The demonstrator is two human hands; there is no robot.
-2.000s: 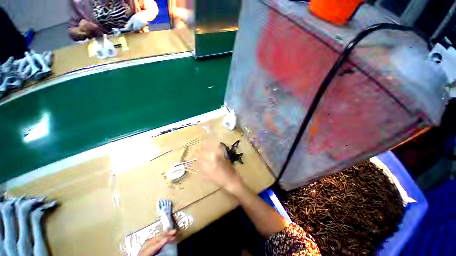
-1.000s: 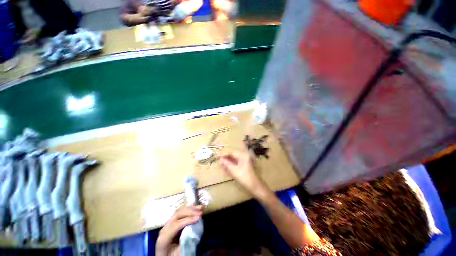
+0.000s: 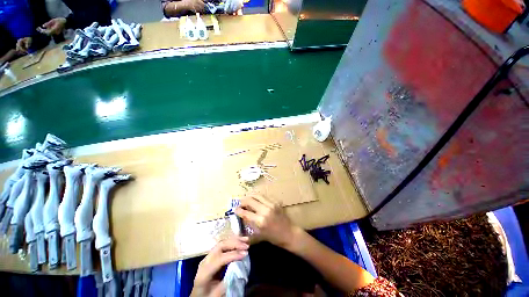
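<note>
My left hand (image 3: 220, 261) is closed around a pale grey moulded limb (image 3: 236, 272) at the bench's front edge, its toed end pointing away from me. My right hand (image 3: 264, 216) is at the toed end, fingertips pinched against it. Small dark tips show at the toes; whether my right fingers hold a part is hidden. A pile of small black parts (image 3: 316, 168) lies right of the cardboard mat (image 3: 290, 188). A white glue dish (image 3: 252, 173) with thin sticks around it sits on the mat.
Grey limbs (image 3: 69, 209) lie in a row at left. A white bottle (image 3: 322, 129) stands by the paint-stained metal cabinet (image 3: 417, 127). A green conveyor (image 3: 191, 93) runs behind. A bin of brown parts (image 3: 441, 258) is at lower right. People's hands (image 3: 55, 26) show across the belt.
My right hand has moved from beside the dish and black pile to the limb's toed end. My left hand still holds the limb. The view has shifted left, showing more of the limb row.
</note>
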